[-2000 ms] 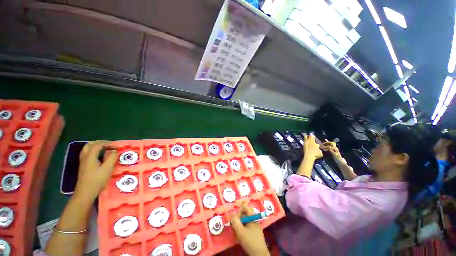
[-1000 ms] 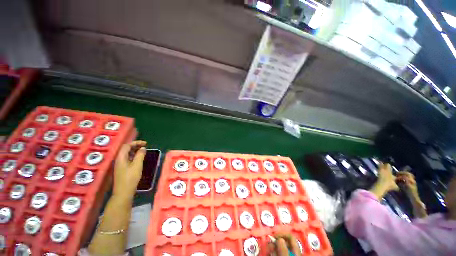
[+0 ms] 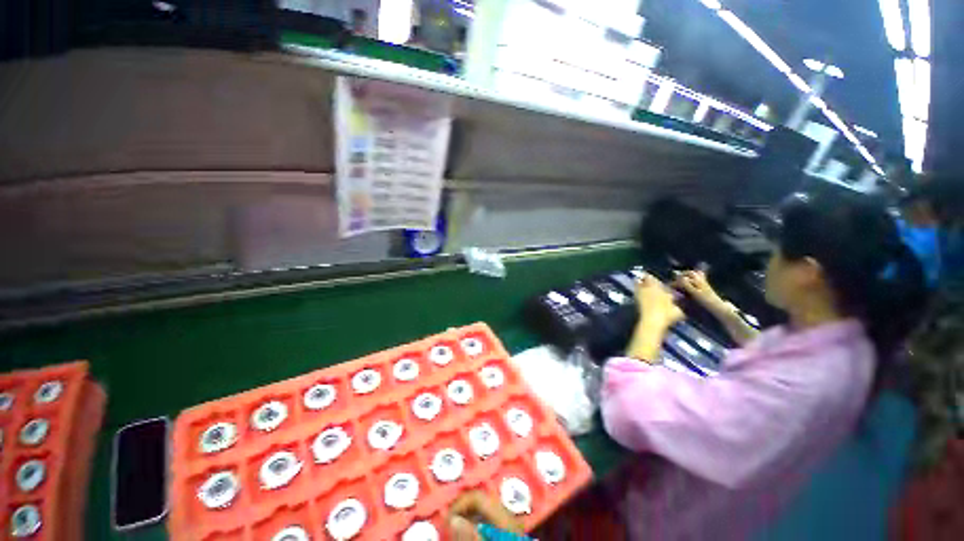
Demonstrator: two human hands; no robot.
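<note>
A coral-red parts tray (image 3: 317,372) lies on the green bench in front of me, with rows of square pockets. The pockets hold round silver-white discs with dark centres, such as the disc (image 3: 332,444). My right hand (image 3: 478,514) is at the tray's near edge, cut off by the bottom of the picture. Its fingers hold a teal marker pen (image 3: 501,533), of which only a short part shows. My left hand is not in view.
Stacked red trays (image 3: 79,444) stand at the left, beside a phone (image 3: 141,472). Crumpled clear plastic (image 3: 557,389) lies right of the tray. A coworker in pink (image 3: 719,417) handles a black tray of devices (image 3: 576,309). A chart (image 3: 389,159) hangs behind.
The camera view has swung, first right, then back left and up. My left hand, earlier beside the phone, has left the picture. My right hand now shows at the bottom edge with the pen.
</note>
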